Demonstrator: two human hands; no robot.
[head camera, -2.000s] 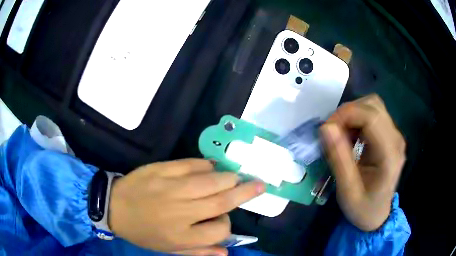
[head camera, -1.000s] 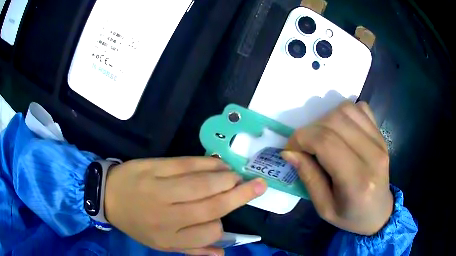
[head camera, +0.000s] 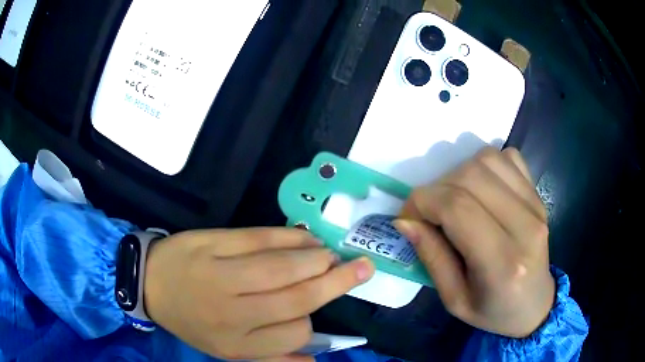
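A white smartphone (head camera: 410, 134) lies back side up in the dark holding fixture, three camera rings at its upper end. The mint-green frog-shaped template (head camera: 300, 194) lies across its lower part. My left hand (head camera: 240, 286) presses the template's near edge with its fingertips. My right hand (head camera: 488, 244) pinches a pale printed label (head camera: 378, 239) between thumb and fingers, at the template's cut-out window. The label's left part lies in the window; its right edge is hidden by my fingers. The template's right end is hidden under my right hand.
Another white phone with printed text (head camera: 166, 85) lies in a black tray (head camera: 233, 152) at the upper left. Part of a further white phone shows at the far left corner. Two tan tabs (head camera: 515, 54) stand above the camera end. A white strip (head camera: 60, 177) curls by my left sleeve.
My right hand has brought the label leftward and down from above the template into its window, and the print now shows. The template stays under my left hand. The view has shifted slightly.
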